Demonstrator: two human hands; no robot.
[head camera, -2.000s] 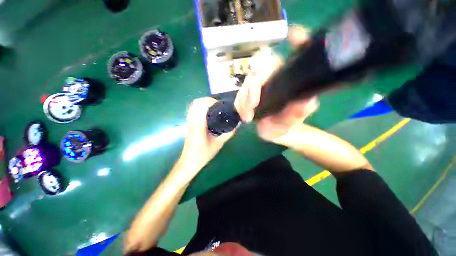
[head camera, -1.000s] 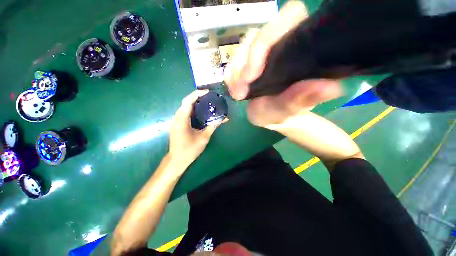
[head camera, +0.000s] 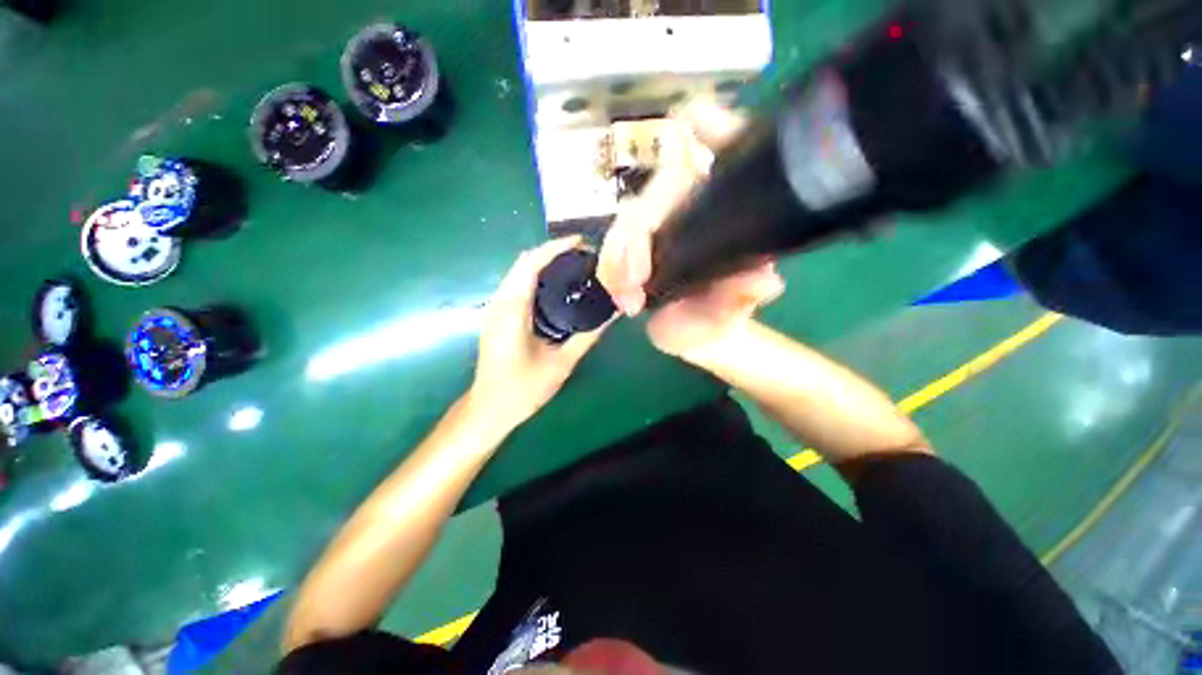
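My left hand (head camera: 518, 346) holds a round black unit (head camera: 572, 295), its flat face up, over the front of the green bench. My right hand (head camera: 686, 270) is wrapped around a large black electric screwdriver (head camera: 778, 178) with a pale label. Its nose end is at the unit's right edge, beside my right fingertips. The fingers hide the bit, and I cannot tell if it touches a screw. The white screw feeder (head camera: 646, 56) with blue sides stands just beyond my hands, its brass-coloured pickup plate partly behind my right fingers.
Two dark round units (head camera: 301, 132) stand left of the feeder. Further left are a unit with a blue-lit top (head camera: 169, 353), a white-faced disc (head camera: 129, 243) beside a blue-white part, and a wheeled lit piece (head camera: 53, 385). The bench's front edge runs before my body.
The screwdriver's nose and my right fingers have moved from the feeder's front to the unit's right edge. The view has shifted, so the bench things appear further right than a second ago.
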